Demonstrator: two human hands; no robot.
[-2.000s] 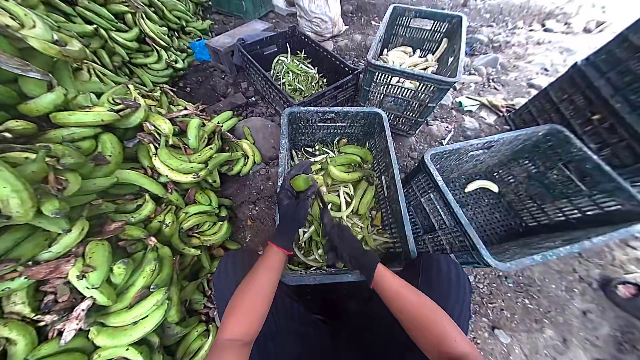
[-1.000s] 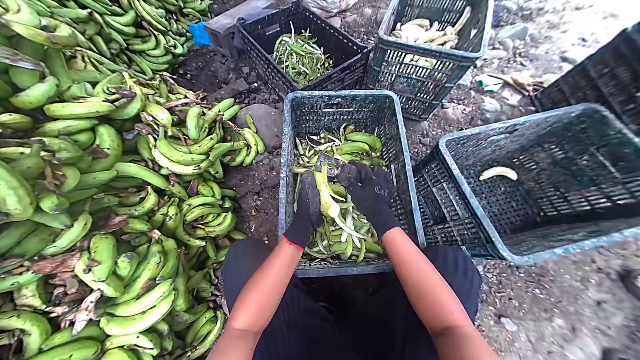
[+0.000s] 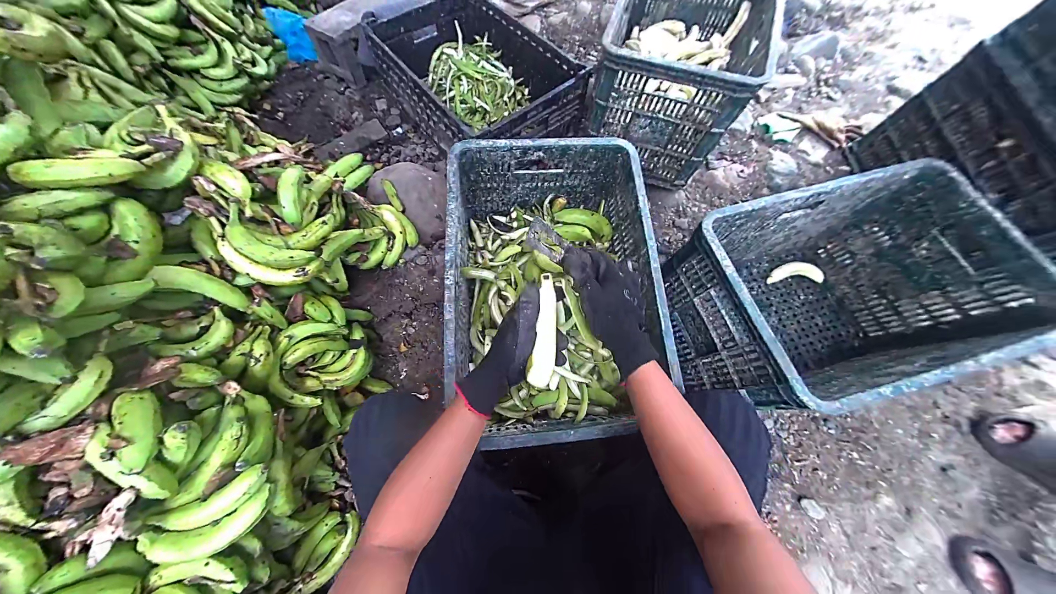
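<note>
My left hand, in a dark glove, holds a partly peeled plantain, pale flesh upward, over a plastic crate between my knees. My right hand, gloved too, is just right of the fruit. Its fingers are closed around a small tool, likely a peeling blade, smeared and partly hidden. Below both hands lie many green and pale peel strips. A few green plantains rest at the crate's far end.
Heaped green plantains fill the left side. Beyond stand a black crate with peel strips and a crate of peeled plantains. At right, a crate holds one peeled plantain. A person's feet show at the right edge.
The plantain in my left hand shows much more pale flesh than one second ago. Two seconds ago a green plantain was in my left hand, with its skin on.
</note>
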